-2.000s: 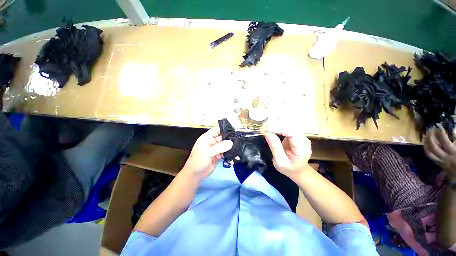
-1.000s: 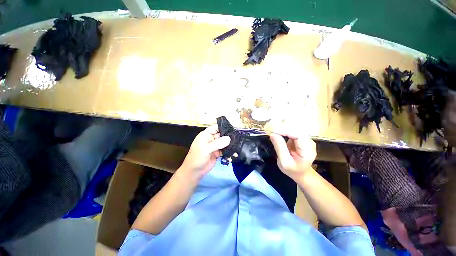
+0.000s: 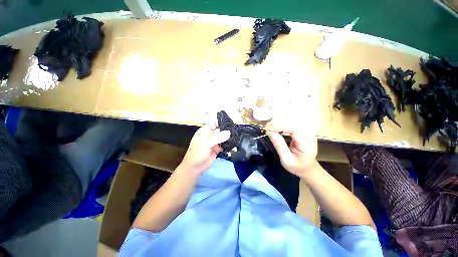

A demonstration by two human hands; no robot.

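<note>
My left hand (image 3: 205, 146) grips a black spiky piece (image 3: 227, 126) at the front edge of the bench, over my lap. A glossier, rounder black part (image 3: 249, 147) shows just right of it; whether the two are joined I cannot tell. My right hand (image 3: 294, 152) pinches a thin pale glue applicator (image 3: 262, 136) between its fingertips, its tip pointing left over the black parts. A whitish glue patch (image 3: 261, 114) with brown stains lies on the cardboard bench cover (image 3: 170, 95) just beyond my hands.
Black heaps lie at left (image 3: 71, 46) and right (image 3: 365, 98). A single black piece (image 3: 266, 40), a small black strip (image 3: 226, 36) and a white glue bottle (image 3: 331, 44) lie farther back. An open cardboard box (image 3: 111, 211) stands below the bench. Seated people's legs show on both sides.
The black piece in my left hand has risen and tilted slightly. The applicator now shows clearly over it. At the right, the other person's hand has left the black heap and a black piece has separated.
</note>
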